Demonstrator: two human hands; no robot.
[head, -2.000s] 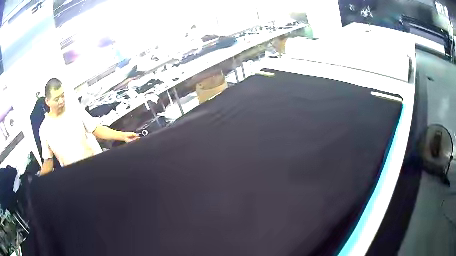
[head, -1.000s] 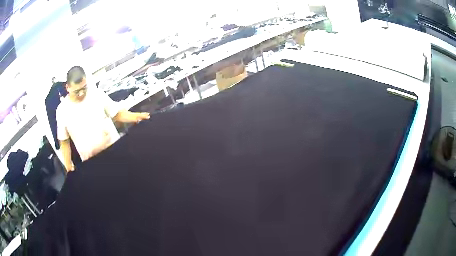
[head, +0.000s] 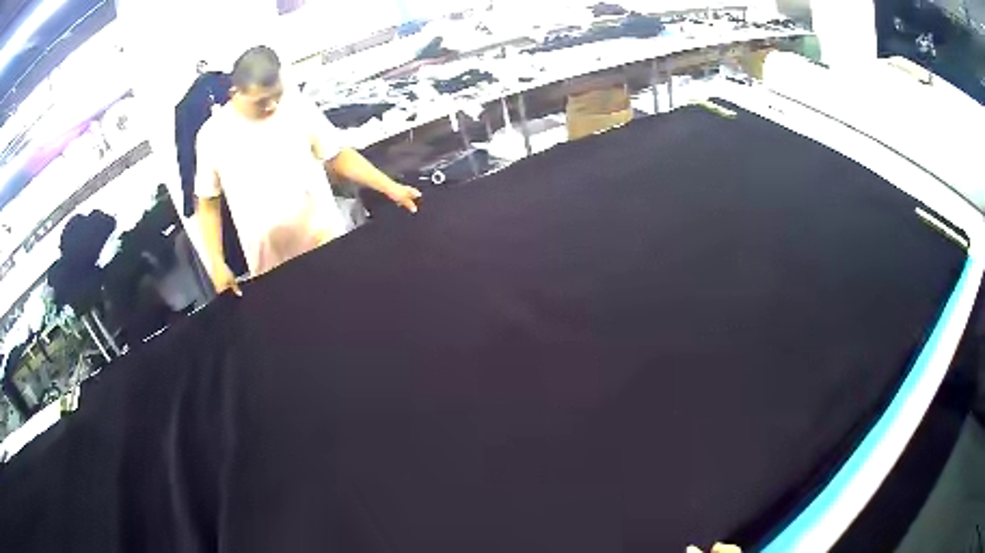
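Note:
A wide black fabric ply (head: 518, 324) covers the long table. It lies mostly flat, with soft upright folds at the lower left. Only fingertips of one hand, apparently my right hand (head: 714, 549), show at the bottom edge, beside the fabric's near edge; the rest is cut off, so its grip cannot be told. My left hand is not in view. One narrow pale fabric weight (head: 718, 107) lies at the far corner of the black fabric, and another narrow fabric weight (head: 942, 226) lies near its right corner.
Another person (head: 270, 173) stands across the table, both hands at the fabric's far edge. A blue table edge strip (head: 886, 421) curves along the right. A brown carton (head: 598, 108) and a cloth-heaped table (head: 486, 92) are behind. White material (head: 864, 130) lies beyond the black fabric.
The view has turned left, so the person and weights appear further right. The person's hands now rest apart on the fabric edge. Fingertips have appeared at the bottom. Folds show at lower left.

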